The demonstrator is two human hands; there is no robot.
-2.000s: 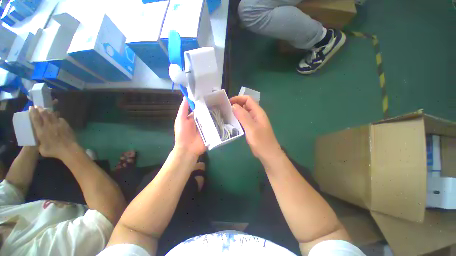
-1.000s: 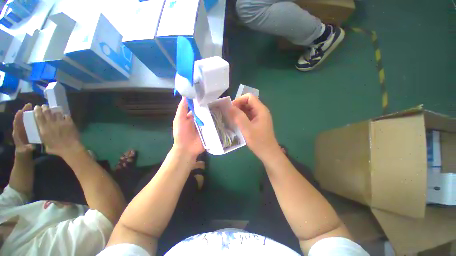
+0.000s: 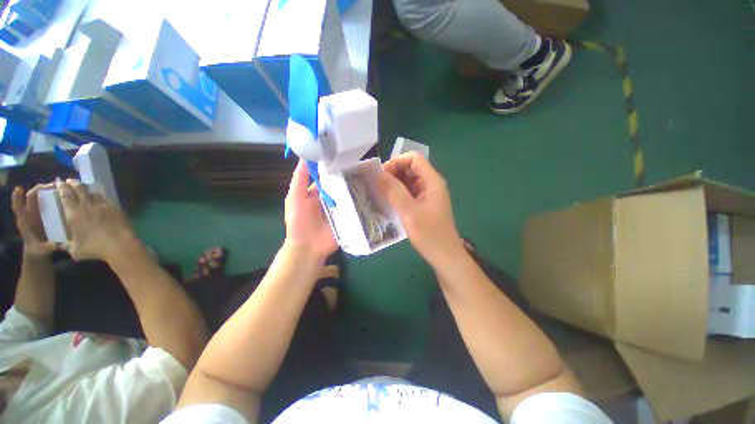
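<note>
A fan unit with a white hub (image 3: 305, 142) and bright blue blades is held upright over my lap. Its white head block (image 3: 353, 124) sits above an open white base (image 3: 352, 222). A thin pale coiled cable (image 3: 369, 209) lies inside the base. My left hand (image 3: 311, 217) holds the base from its left side, fingers partly hidden behind it. My right hand (image 3: 420, 199) holds the base's right edge with bent fingers. A small white flap or lid (image 3: 410, 148) shows just behind my right fingers; what it joins is hidden.
A white-topped table (image 3: 178, 142) with blue and white retail boxes (image 3: 157, 79) stands at upper left. Another person's hands (image 3: 83, 217) hold a white unit at left. A large open brown carton (image 3: 617, 265) stands right. A person's shoe (image 3: 534, 76) is on the green floor.
The fan's head has swung slightly right and down from its earlier place, and the base has tilted a little. My right fingers have bent more at its edge. The neighbour's hands have shifted.
</note>
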